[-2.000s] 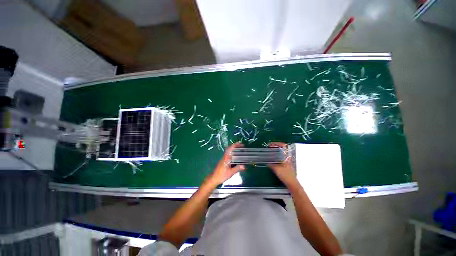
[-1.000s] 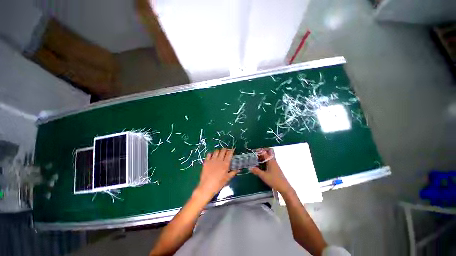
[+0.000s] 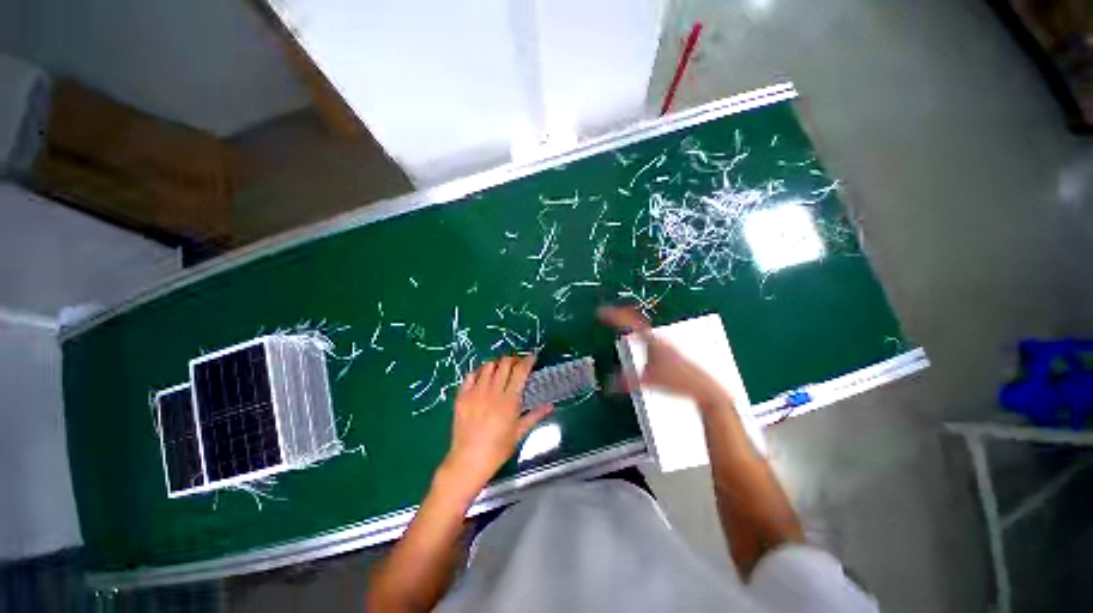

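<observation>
A small panel stack (image 3: 560, 383) stands on the green bench top in front of me, its ribbed grey edges facing up. My left hand (image 3: 489, 413) is at its left end, fingers along the far side and thumb on the near side. My right hand (image 3: 653, 359) is blurred, off the stack's right end and over the far left part of a white panel backsheet (image 3: 695, 419). Whether the right fingers hold anything cannot be made out.
More panels (image 3: 243, 413) lean in a row on the left, with thin strips at their edges. Waste strips (image 3: 707, 228) are tangled at the far right and scattered mid-bench. A small blue item (image 3: 797, 398) lies on the near rail (image 3: 857, 382). A blue stool (image 3: 1055, 389) stands right.
My right hand has left the stack's right end and moved right over the white backsheet. My left hand stays at the stack. The view has shifted and turned.
</observation>
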